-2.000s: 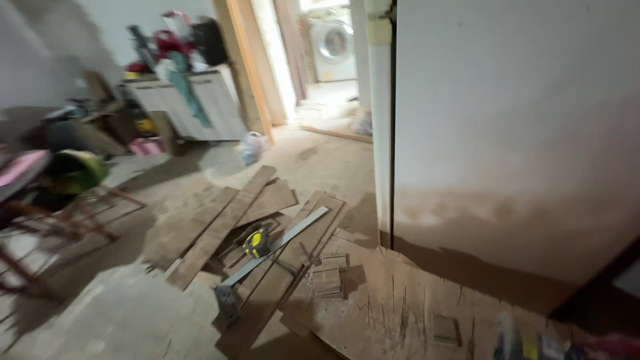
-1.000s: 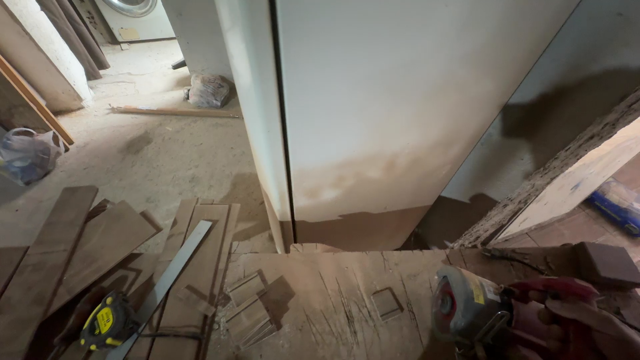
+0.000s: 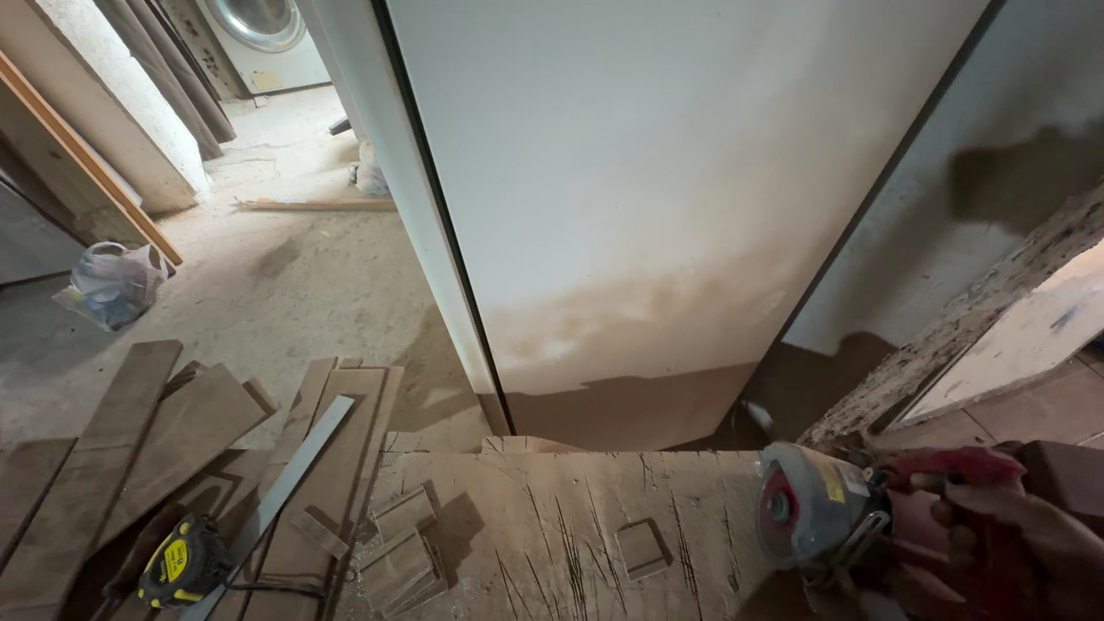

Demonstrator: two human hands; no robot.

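At the lower right my right hand (image 3: 992, 526) grips the red handle of a handheld circular saw (image 3: 819, 509) with a clear guard. The saw is over the right end of a wooden board (image 3: 552, 517) scored with many cuts. Small cut wood pieces (image 3: 401, 552) and a single square piece (image 3: 642, 548) lie on that board. To the left, a metal ruler (image 3: 293, 474) rests across dusty planks (image 3: 354, 423), beside a black and yellow tape measure (image 3: 178, 561). My left hand is not in view.
Ahead rises a tall white panel (image 3: 638, 190), dusty near its base. More loose planks (image 3: 129, 414) lie at the left. A plastic bag (image 3: 112, 285) sits on the floor, and a wood strip (image 3: 319, 205) lies near the doorway. A rough wall edge (image 3: 966, 319) is on the right.
The view has swung toward the board and white panel. The saw, only partly seen at the lower right edge two seconds ago, now shows with my right hand on its handle.
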